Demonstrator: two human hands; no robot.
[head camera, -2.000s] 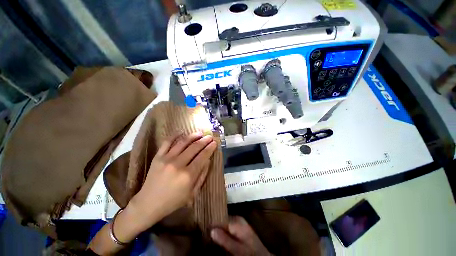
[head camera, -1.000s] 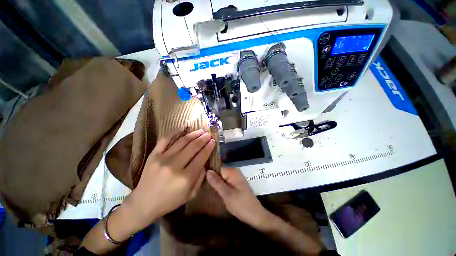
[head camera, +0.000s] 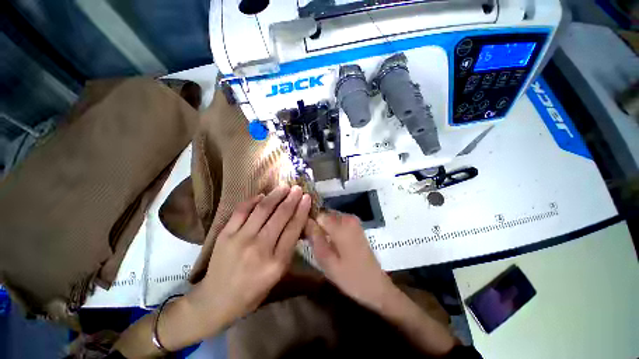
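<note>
A brown ribbed garment panel (head camera: 235, 151) lies under the lit needle area of the white JACK overlock machine (head camera: 378, 45). My left hand (head camera: 256, 249) rests flat on the panel, fingertips just in front of the presser foot, pressing the cloth down. My right hand (head camera: 347, 249) is beside it, thumb and fingers pinching the panel's right edge near the cloth plate. A small rounded brown piece (head camera: 183, 210) shows left of the panel. The needle itself is lost in glare.
A thick stack of brown cut panels (head camera: 84, 175) lies at the left. Thread snips (head camera: 448, 177) lie right of the presser foot. A dark table opening (head camera: 357, 208) is before the machine. A mobile phone (head camera: 502, 299) lies on the cream side table (head camera: 574, 301).
The panel has moved forward into the machine, its near end now up at my fingers. My right hand has moved up from the lap to beside my left hand. The view has shifted slightly.
</note>
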